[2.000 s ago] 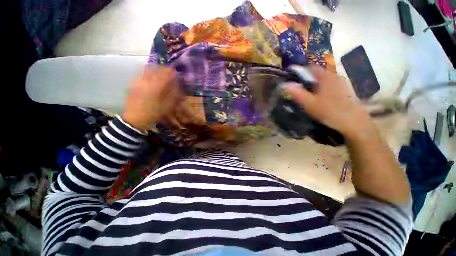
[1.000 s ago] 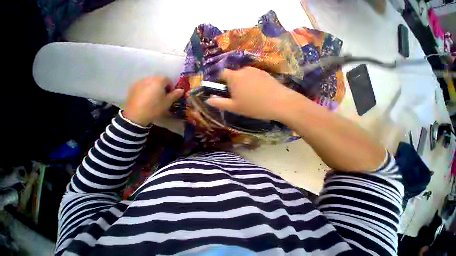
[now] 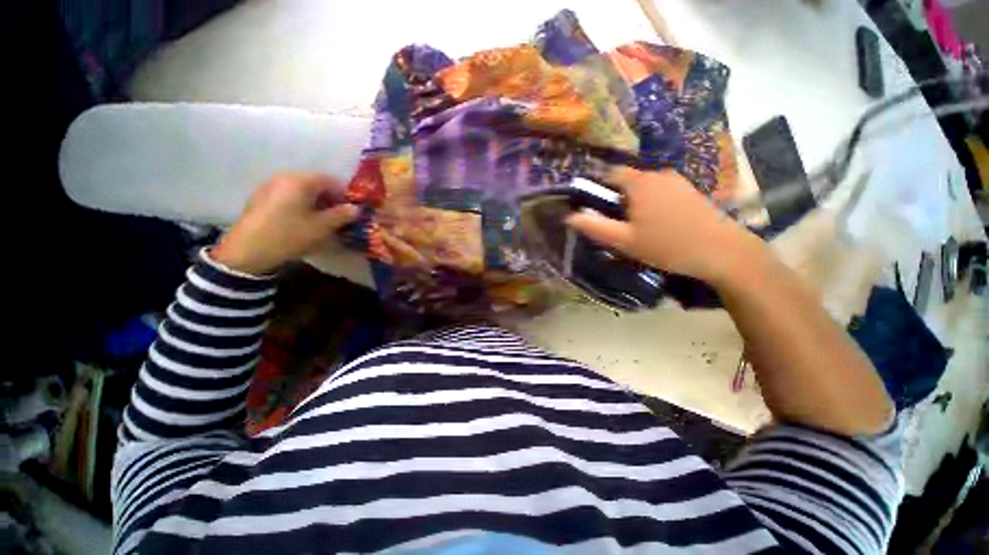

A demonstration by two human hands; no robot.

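A patchwork-print garment point(image 3: 456, 163) in purple, orange, red and navy lies over the right part of the pale sleeve board point(image 3: 195, 157). My left hand point(image 3: 284, 220) pinches the garment's left edge, by a red patch, with thumb and fingers. My right hand point(image 3: 662, 222) grips the handle of a dark iron point(image 3: 607, 271), which has a pale end. The iron rests on the garment's right part, its pointed front facing left. The iron's underside and the board under the cloth are hidden.
A black smartphone point(image 3: 776, 165) lies right of the garment on the white table point(image 3: 651, 363). A blurred cord point(image 3: 857, 136) runs off right. A small black case point(image 3: 869, 60) is at upper right. Dark blue cloth point(image 3: 902, 345) and small dark tools point(image 3: 925, 280) lie at right.
Between one second ago and now, my right hand and the iron have moved right across the garment. My left hand stays at the garment's left edge, slightly further left.
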